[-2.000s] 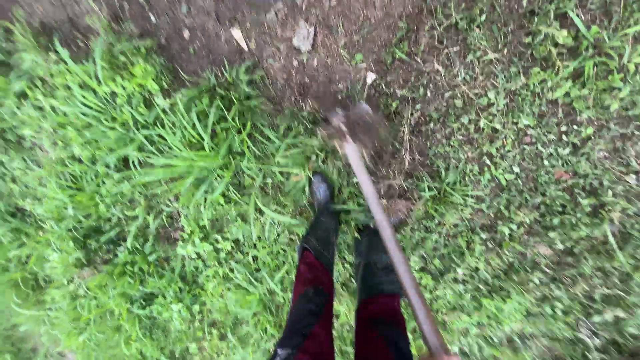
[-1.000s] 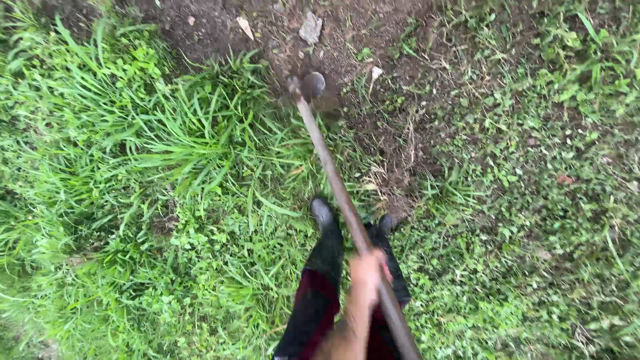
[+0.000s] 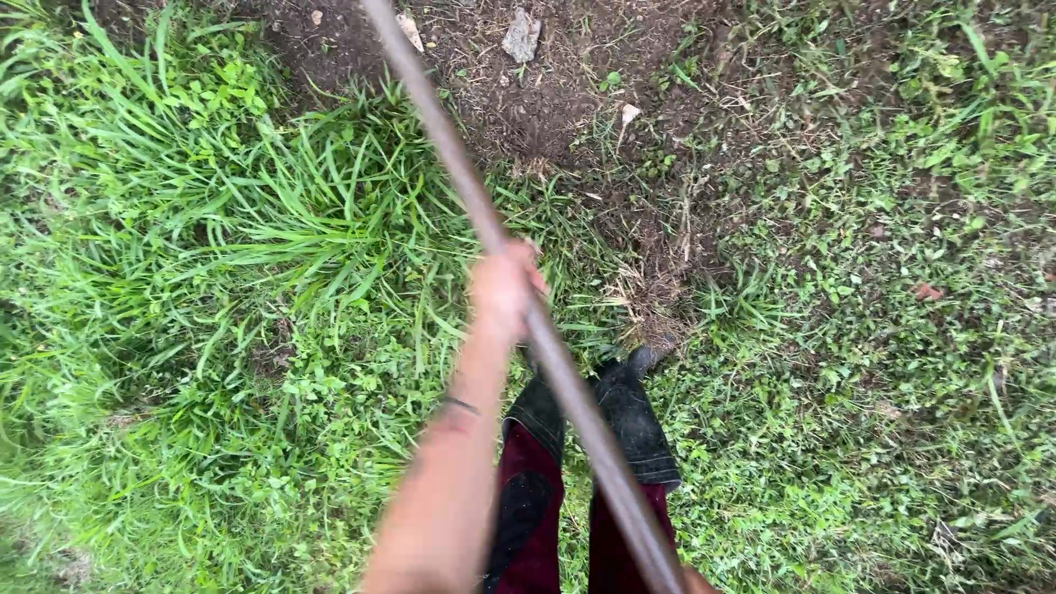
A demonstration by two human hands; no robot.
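Observation:
A long brown hoe handle (image 3: 577, 404) slants from the top edge down to the bottom right, blurred by motion. My left hand (image 3: 505, 289) is closed around its middle, with the forearm reaching up from the bottom and a thin dark band near the wrist. Only a small part of my right hand (image 3: 698, 582) shows at the bottom edge, against the lower end of the handle. The hoe's head is outside the view. Below the handle, bare dark soil (image 3: 536, 115) meets the tall green grass (image 3: 330, 190).
My dark boots (image 3: 631, 412) and dark red trousers stand on the grass under the handle. A grey stone (image 3: 521, 35) and a pale chip (image 3: 410, 31) lie on the soil. Dry, uprooted stalks (image 3: 652, 305) lie just ahead of the boots. Low weeds (image 3: 841, 429) spread to the right.
The hoe's head, over the soil patch in both earlier frames, has left the view past the top. My left hand, absent at first and low in the second frame, is now higher in view.

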